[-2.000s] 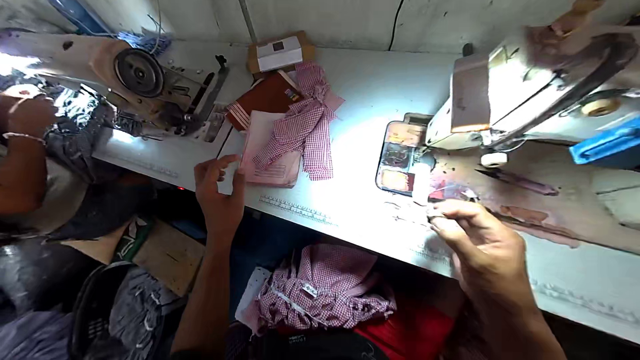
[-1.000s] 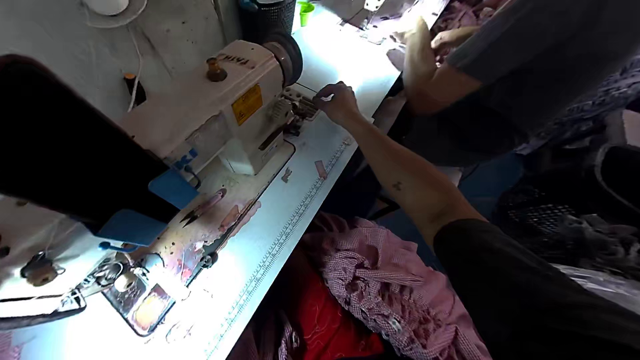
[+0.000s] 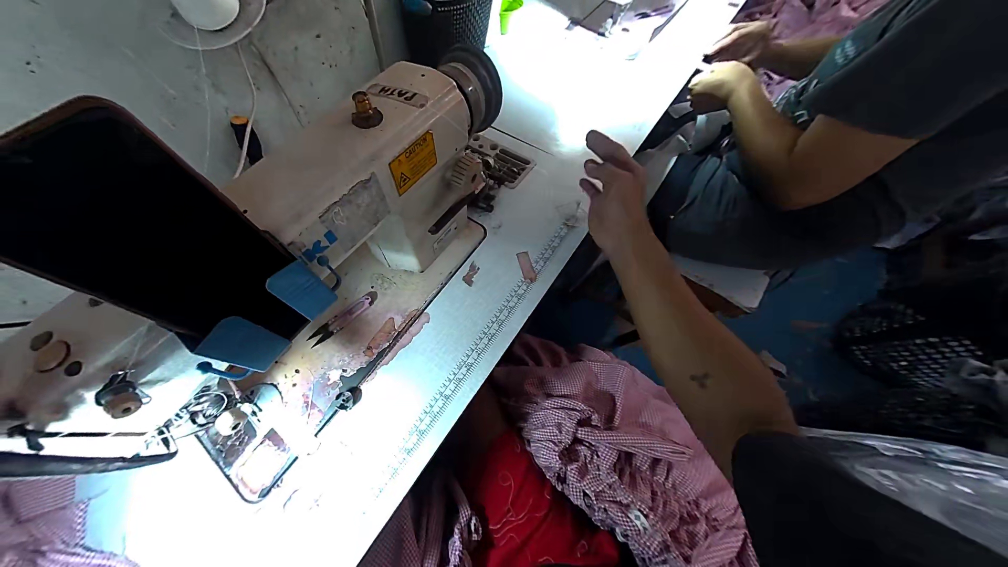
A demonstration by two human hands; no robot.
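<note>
My right hand (image 3: 618, 193) is raised over the front edge of the sewing table, fingers apart and holding nothing. Left of it stands a white industrial sewing machine (image 3: 315, 189), with a handwheel (image 3: 475, 87) at its end and a dark-screened phone (image 3: 134, 213) mounted in front. On the machine bed lie thread snips (image 3: 343, 317). A measuring scale (image 3: 472, 346) runs along the table edge. Pink checked cloth (image 3: 622, 449) lies bunched below the edge, beside red cloth (image 3: 528, 512). My left hand is out of view.
A co-worker sits at the upper right, both hands (image 3: 724, 75) together near the table's far end. A dark mesh basket (image 3: 453, 31) stands behind the handwheel. More checked cloth (image 3: 47, 512) is at the lower left. Dark perforated crates (image 3: 890, 339) are on the floor at right.
The view has swung far to the right since two seconds ago. Since one second ago, my right hand has come away from the bobbin winder area beside the handwheel, and its fingers have spread.
</note>
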